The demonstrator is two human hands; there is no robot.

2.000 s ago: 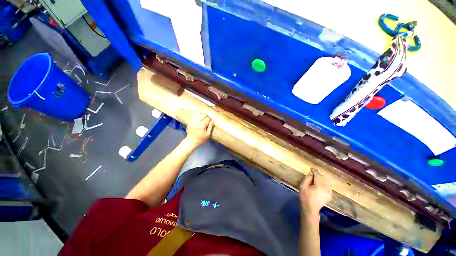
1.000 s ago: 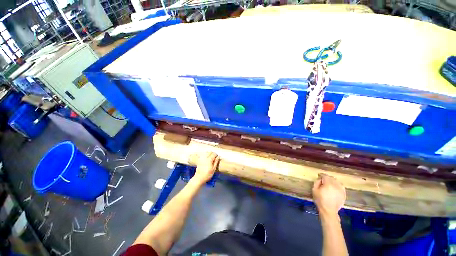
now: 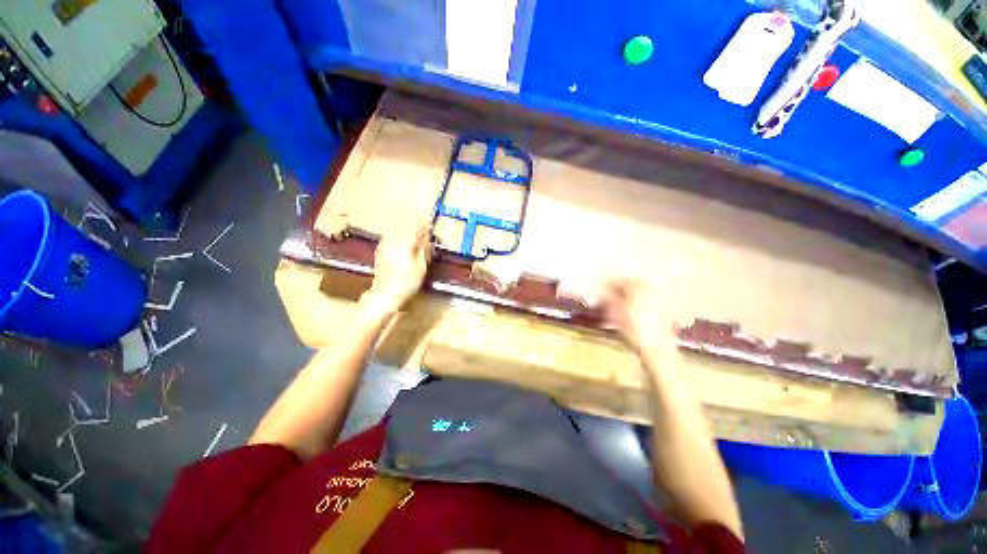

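Observation:
The blue cutting die (image 3: 476,243) lies flat on the beige sheet material (image 3: 693,238), towards its left end. The sheet covers the dark red-brown cutting pad (image 3: 536,289), which shows along the notched front edge. My left hand (image 3: 403,268) is at the front edge, just beside the die's lower left corner; whether its fingers grip the die is not clear. My right hand (image 3: 626,308) is blurred, over the front edge to the right of the die, with nothing visible in it.
The wooden front rail (image 3: 649,368) runs along the bed in front of me. The blue press beam (image 3: 606,97) spans behind, with green and red buttons and papers. A blue bin (image 3: 92,287) and scattered white offcuts are on the left floor; more blue tubs (image 3: 871,482) stand right.
The bed now shows the sheet and die, which the beam hid before. Both hands have left the wooden rail and moved forward to the sheet's front edge. The view has tilted down.

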